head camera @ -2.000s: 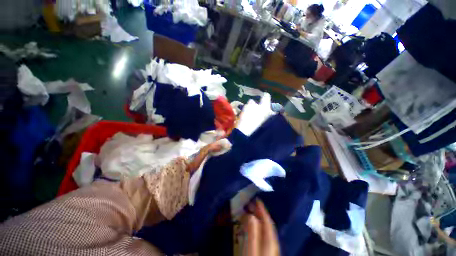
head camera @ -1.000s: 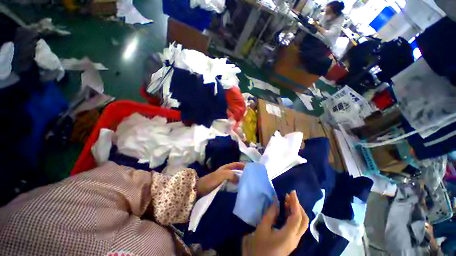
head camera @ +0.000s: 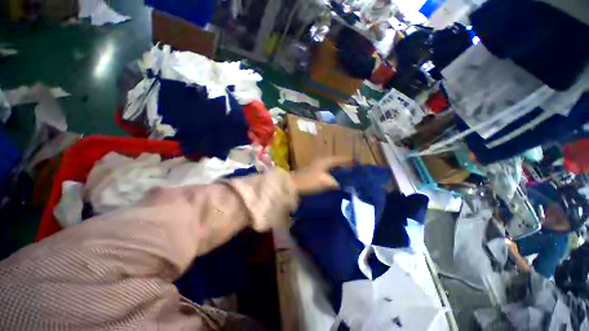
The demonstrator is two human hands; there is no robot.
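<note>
My left hand (head camera: 318, 176) reaches across to the far edge of a pile of navy panels (head camera: 326, 236) on the table. It is blurred, and its fingertips meet the navy cloth, so I cannot tell whether they grip it. A white piece (head camera: 361, 218) lies on the navy pile. White cloth (head camera: 394, 294) with small dark marks lies on the near part of the table, partly under the navy. My right hand is not in view.
A red basket (head camera: 59, 184) of white pieces stands left, partly behind my sleeve. Behind it is a navy and white bundle (head camera: 194, 116). A brown cardboard piece (head camera: 332, 143) lies at the table's far end. Grey cloth (head camera: 478, 239) is at the right.
The light blue piece and white piece earlier between my hands no longer show there. My left hand has moved forward to the navy pile's far edge. My right hand has left the picture. The view has shifted.
</note>
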